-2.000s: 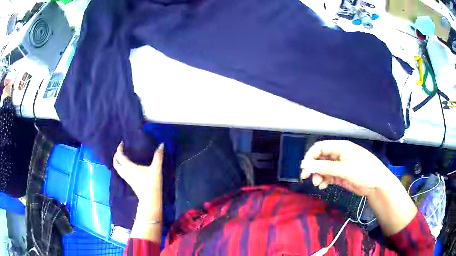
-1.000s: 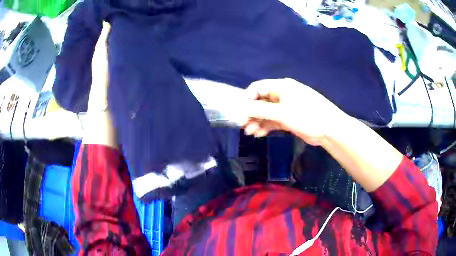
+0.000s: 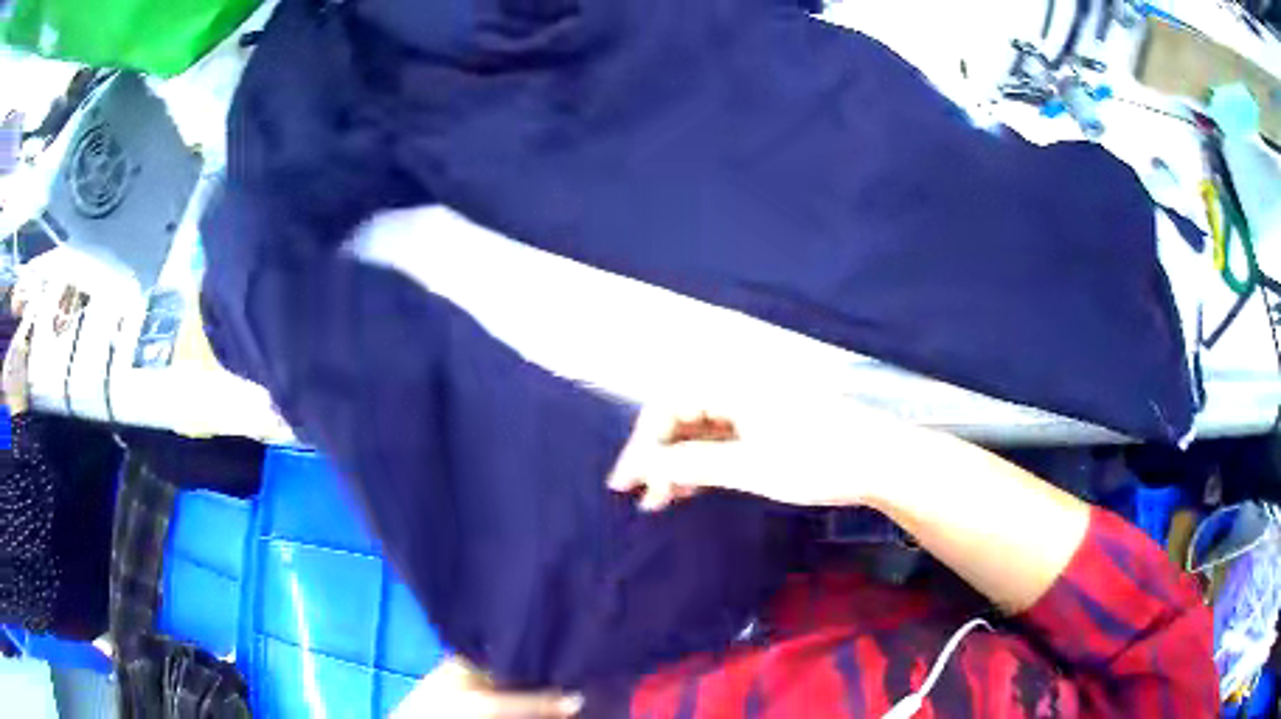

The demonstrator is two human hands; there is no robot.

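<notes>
A large navy garment [image 3: 843, 211] lies spread over the white table, with two long leg parts. The left leg part [image 3: 492, 464] hangs over the front edge down to the lap. My left hand [image 3: 485, 698] is at the bottom edge of the picture, partly cut off, holding the lower end of this leg. My right hand [image 3: 688, 457] is over the same leg's right side, thumb and fingers bent together; whether cloth is between them cannot be told.
Yellow-green snips [image 3: 1233, 232] lie at the table's right. Small metal parts [image 3: 1054, 82] lie at the back right. A grey panel [image 3: 120, 176] and green cloth [image 3: 141, 28] are at the left. A blue crate [image 3: 323, 604] stands below, beside dark plaid cloth [image 3: 141, 562].
The left leg part has been drawn down towards the lap. My left hand has moved from the table down to its lower end. My right hand has moved slightly down and left.
</notes>
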